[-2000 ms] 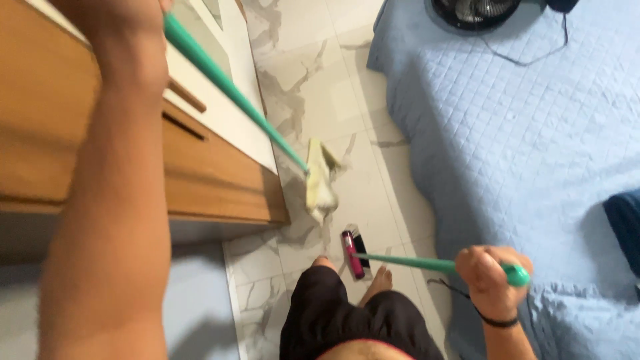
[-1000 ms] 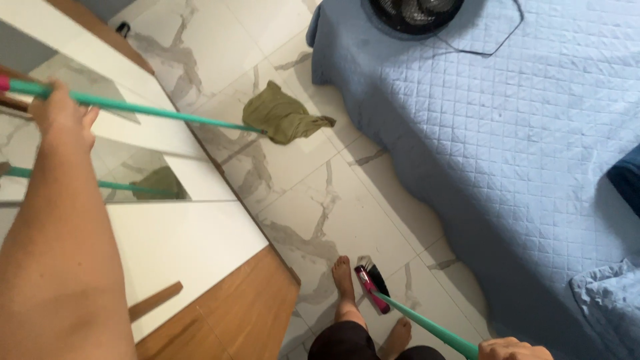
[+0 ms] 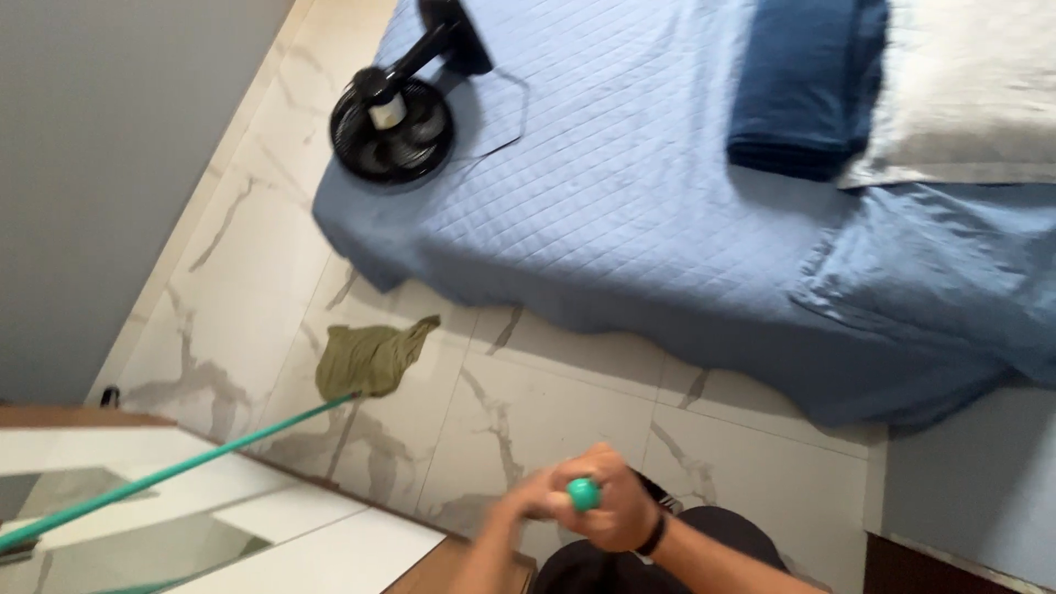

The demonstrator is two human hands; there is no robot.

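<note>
Both my hands meet at the lower middle, around the green end of a broom handle (image 3: 583, 493) seen end-on. My right hand (image 3: 615, 511), with a dark band on its wrist, is closed on it. My left hand (image 3: 544, 495) is blurred and lies against the right one; its fingers are partly hidden. Part of the broom's head (image 3: 657, 488) shows behind my right hand. An olive cloth (image 3: 367, 360) lies on the marbled floor, at the far end of a second green pole (image 3: 177, 469), which leans across the wardrobe with neither hand on it.
A bed with a blue quilted cover (image 3: 577, 190) fills the upper right, bearing a black fan (image 3: 392, 132), a folded navy blanket (image 3: 804, 91) and pillows (image 3: 949, 99). The mirrored white wardrobe (image 3: 330, 544) stands lower left. A grey wall (image 3: 107, 165) borders the left.
My left hand has let go of the pole with the cloth and moved across to my right hand at the broom handle. The view has turned, showing more of the bed.
</note>
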